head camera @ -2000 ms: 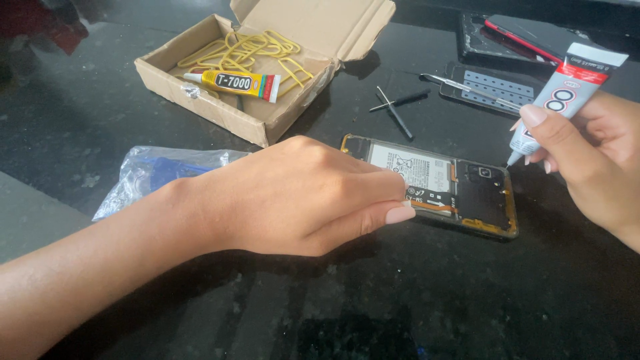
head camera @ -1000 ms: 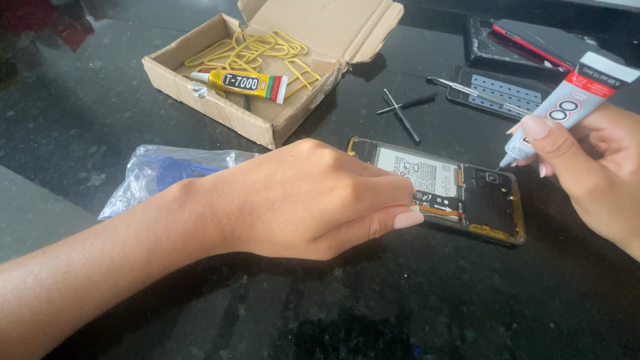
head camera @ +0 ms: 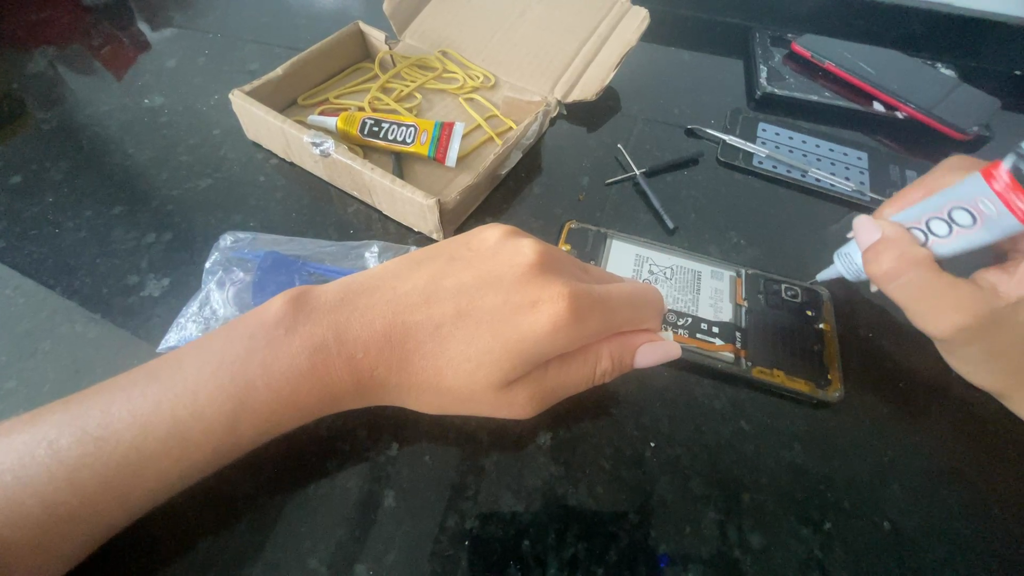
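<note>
An opened smartphone (head camera: 788, 336) lies on the dark stone countertop, its battery, orange flex cable and camera module exposed. My left hand (head camera: 512, 320) grips the phone's near long side between thumb and fingers, and covers part of it. My right hand (head camera: 936, 296) holds a light grey glue tube (head camera: 952, 216) with a red band. The tube's narrow nozzle points down and left at the phone's far edge, beside the camera module. Whether the tip touches the frame, I cannot tell. Amber-coloured strips run along parts of the phone's rim.
Behind my left hand is an open cardboard box (head camera: 344, 172) with yellow rubber bands (head camera: 400, 80) and a yellow T-7000 glue tube (head camera: 392, 136). Two small screwdrivers (head camera: 652, 180) lie crossed. A metal tool (head camera: 776, 156) rests on a dark panel (head camera: 904, 176). A plastic bag (head camera: 232, 272) and red-edged phone (head camera: 896, 80) are nearby.
The glue tube's nozzle has moved from near the phone's corner leftward along its far edge, toward the camera module. My left hand keeps its hold on the phone.
</note>
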